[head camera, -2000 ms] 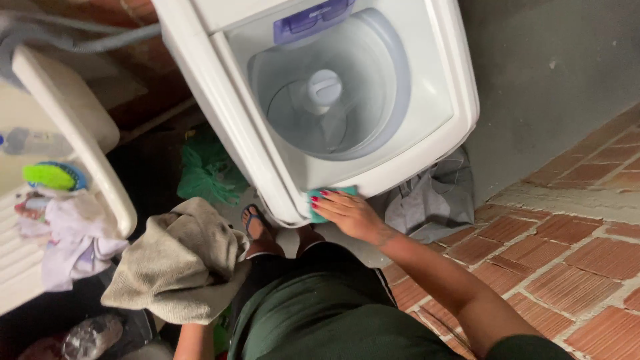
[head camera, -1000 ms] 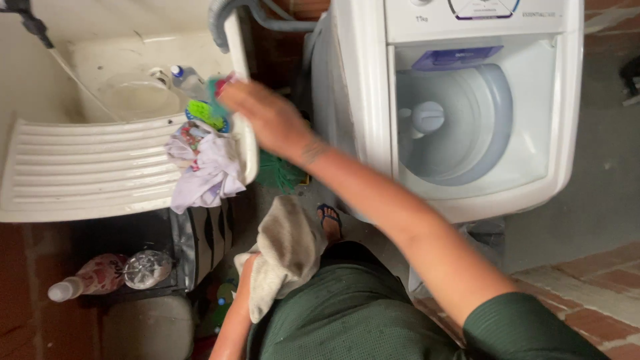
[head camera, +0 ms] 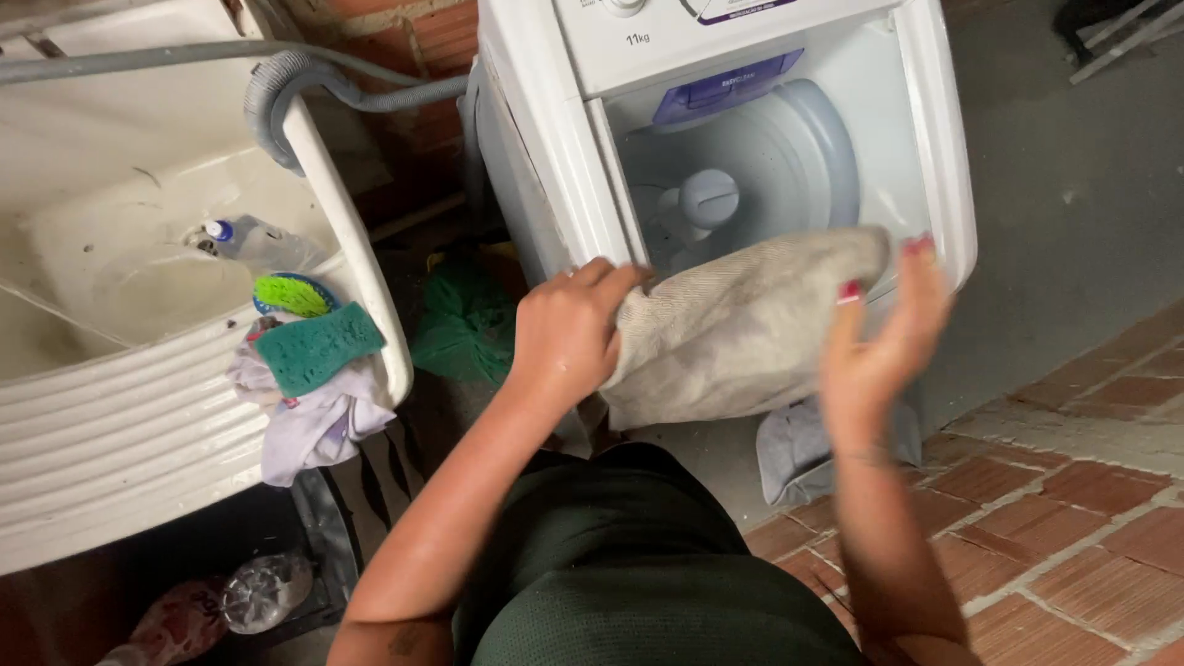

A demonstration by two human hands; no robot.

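Observation:
My left hand (head camera: 569, 338) grips one end of a beige-grey cloth (head camera: 740, 333), which stretches across the front rim of a white top-loading washing machine (head camera: 546, 185). At the cloth's other end is my right hand (head camera: 879, 342), slightly blurred, fingers apart and holding nothing that I can see. Inside the machine are the drum and its pale agitator cap (head camera: 709, 198). A green sponge (head camera: 319, 348) lies on a whitish cloth (head camera: 324, 421) at the corner of the laundry sink (head camera: 370, 305), beside a scrub brush with lime-green bristles (head camera: 294, 296).
A grey hose (head camera: 277, 102) hooks over the sink's edge, and a clear plastic bottle (head camera: 268, 243) lies in the basin. Between sink and machine sits a green plastic bag (head camera: 467, 319). More bottles (head camera: 268, 592) are below. A grey fabric item (head camera: 795, 453) rests before the brick wall (head camera: 1045, 536).
My right hand has moved from the sink to the machine, and the sponge from it now lies on the whitish cloth. My left hand has brought the beige-grey cloth up to the machine's front rim.

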